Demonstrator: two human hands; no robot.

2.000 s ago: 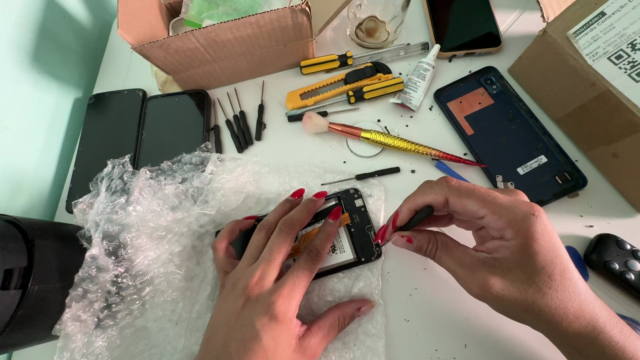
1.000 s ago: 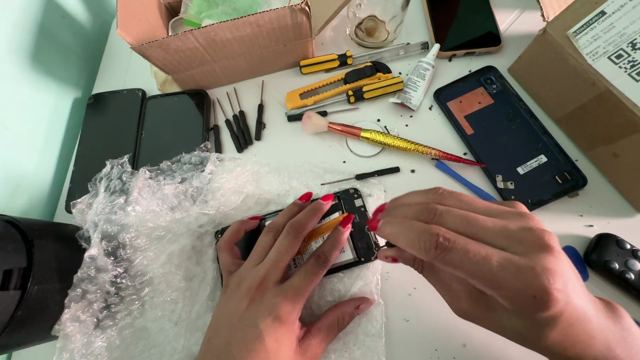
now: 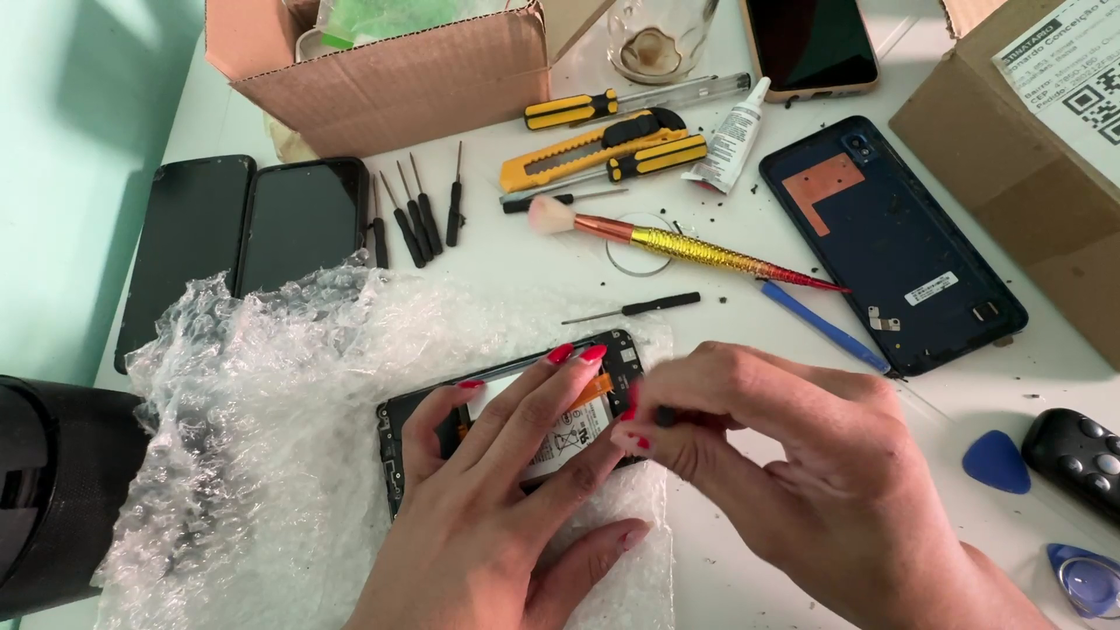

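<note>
An opened smartphone body (image 3: pixel 623 367) lies on bubble wrap (image 3: pixel 262 455), its battery (image 3: pixel 573 433) and an orange flex cable (image 3: pixel 595 389) exposed. Spread across it, my left hand (image 3: pixel 525 472) presses the phone down with its fingertips. At the phone's right end my right hand (image 3: pixel 770 437) pinches a small black-handled tool (image 3: pixel 667 416), whose tip is hidden behind the fingers. A small black screwdriver (image 3: pixel 661 304) lies just above the phone. The dark blue phone back cover (image 3: pixel 884 236) lies at the upper right, with a blue plastic pry tool (image 3: pixel 822 328) against it.
Several small screwdrivers (image 3: pixel 423 223), a yellow utility knife (image 3: pixel 586 156), a glue tube (image 3: pixel 731 140) and a brush (image 3: pixel 691 247) lie behind the hands. Cardboard boxes (image 3: pixel 394 83) stand at both sides. Two dark phone screens (image 3: pixel 302 219) lie left; a black cylindrical object (image 3: pixel 66 490) stands near the left edge.
My right hand has shifted and turned over the phone's right end; the black tool handle, plain two seconds ago, is now mostly covered by the fingers. My left hand stays on the phone.
</note>
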